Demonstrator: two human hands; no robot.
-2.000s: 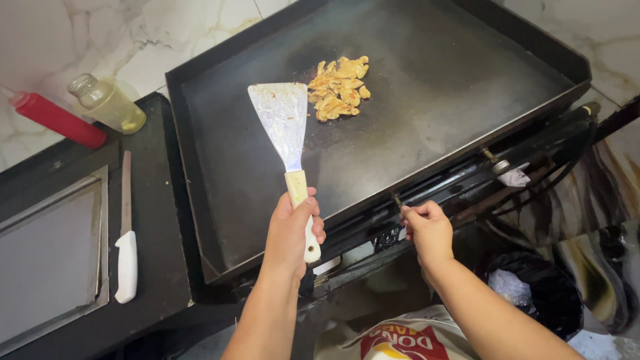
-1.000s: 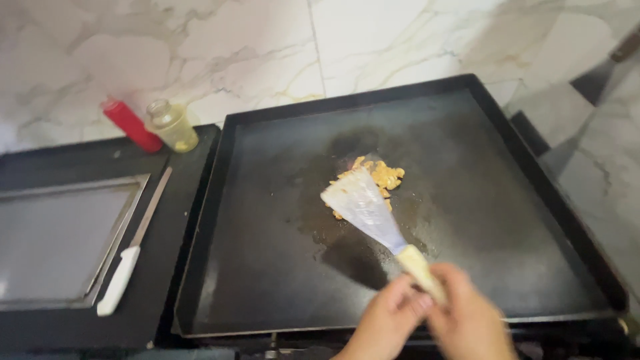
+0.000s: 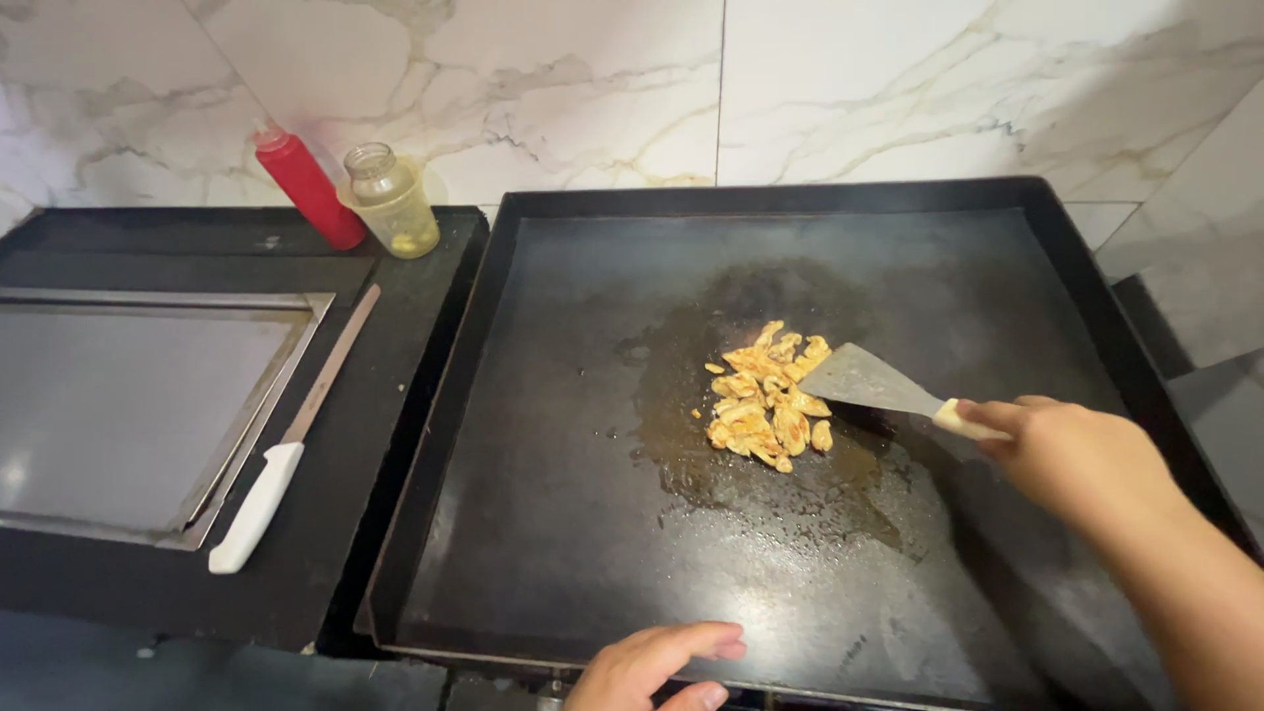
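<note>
My right hand grips the pale handle of a metal spatula from the right. The blade's front edge touches the right side of a pile of browned meat strips, which lies near the middle of a black flat-top griddle. Oil glistens around the strips. My left hand is over the griddle's front edge, holding nothing, its thumb and fingers apart; part of it is cut off by the bottom of the view.
Left of the griddle, a serrated knife with a white handle lies on the black counter, beside a framed metal plate. Behind stand a red squeeze bottle and a glass jar inside a plastic cup. Marble-patterned tiles line the wall.
The spatula was in my left hand, then near both hands over the food; now my right hand alone holds it. My left hand has moved to the griddle's front edge. The view has shifted.
</note>
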